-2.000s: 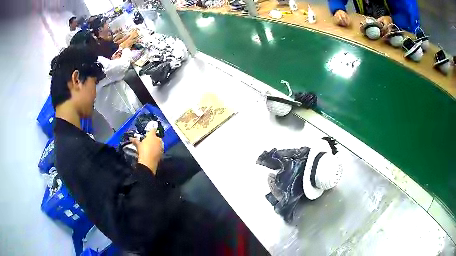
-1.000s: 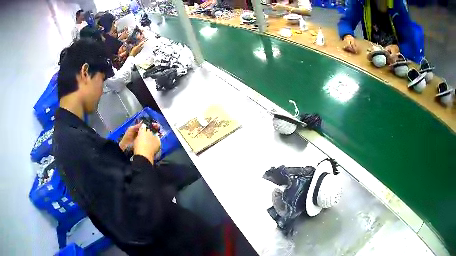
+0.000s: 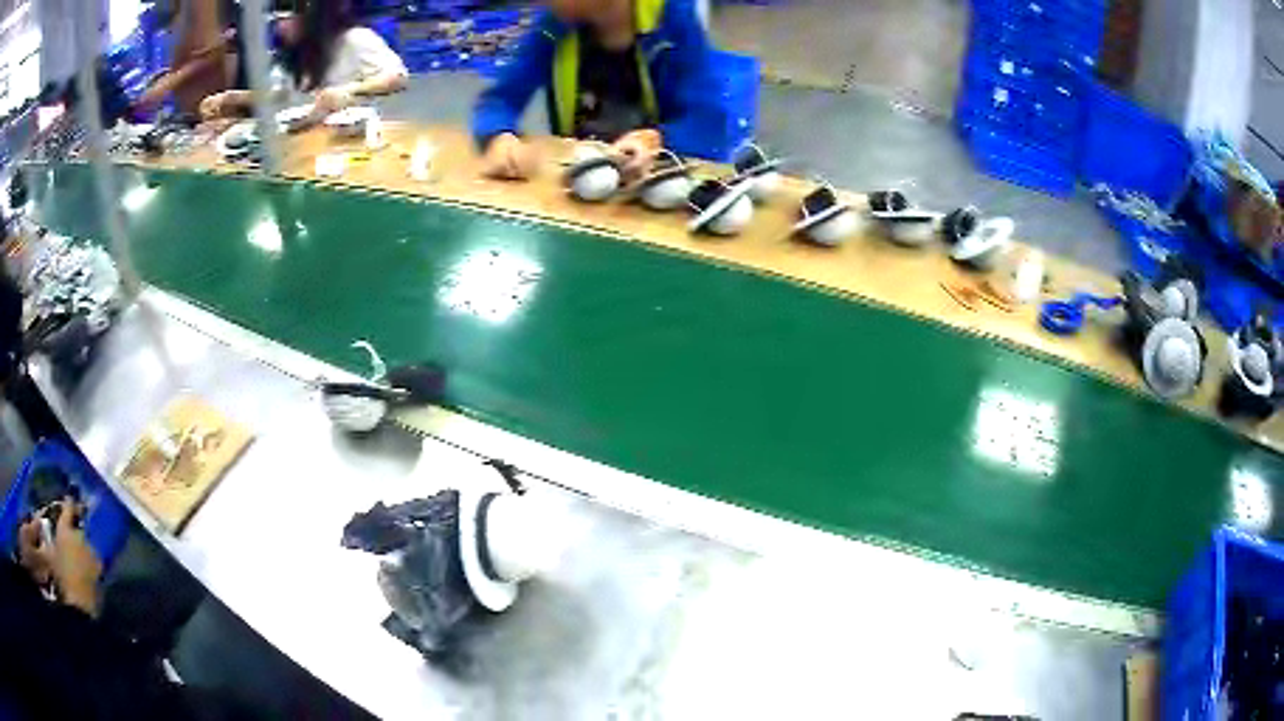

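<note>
Neither of my hands is in the picture. Nearest in front of me, a figure (image 3: 430, 571) with a black ragged coat lies on the shiny metal bench (image 3: 620, 620). Its pale straw hat (image 3: 503, 547) with a dark band points right. A small black spiky piece (image 3: 504, 475) lies just behind it, near the belt edge. Another pale hat with a black lump (image 3: 355, 409) sits further left at the bench's back edge, a thin pale curved strand rising from it.
A green conveyor belt (image 3: 732, 402) runs behind the bench. A blue crate (image 3: 1194, 634) stands at the right. A stained tan board (image 3: 183, 458) lies left, near a neighbour's hands (image 3: 68, 556). Across the belt, a person in blue (image 3: 686, 85) sits by several hatted pieces (image 3: 721, 207).
The view has swung right, so the bench things now show further left. The blue crate at the right and more of the far table have come into view. The neighbour is mostly out of frame.
</note>
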